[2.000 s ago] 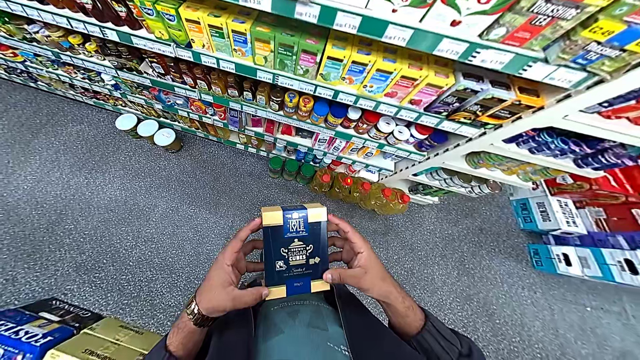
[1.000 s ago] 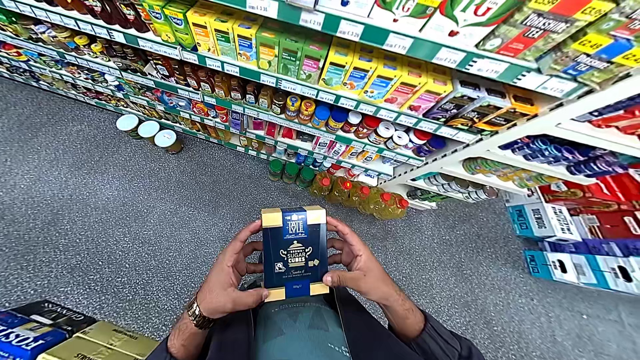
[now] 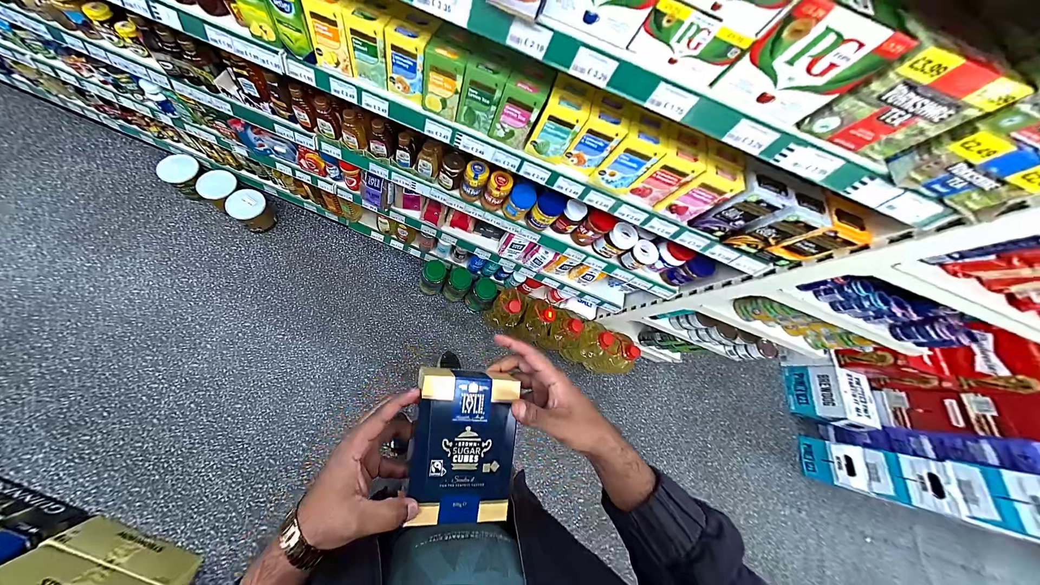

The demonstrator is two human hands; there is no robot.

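Observation:
A dark blue and gold box of brown sugar cubes (image 3: 463,447) stands upright in front of my body, its printed front facing me. My left hand (image 3: 357,479) grips its left side, thumb at the lower left corner, with a metal watch (image 3: 297,539) on that wrist. At the upper right corner of the box, my right hand (image 3: 556,398) has its thumb and bent fingers against the gold edge, one finger stretched out above. Whether the right fingers press on the box is hard to tell.
Shelves of tea boxes (image 3: 626,154) and jars (image 3: 520,201) run across the top. Oil bottles with red caps (image 3: 569,333), green-lidded jars (image 3: 457,284) and white-lidded tubs (image 3: 217,188) stand on the floor. Drinks packs lie lower left (image 3: 106,552) and right (image 3: 918,479).
My right hand has moved up from the lower right side of the box to its upper right corner. My left hand keeps its hold at the left side.

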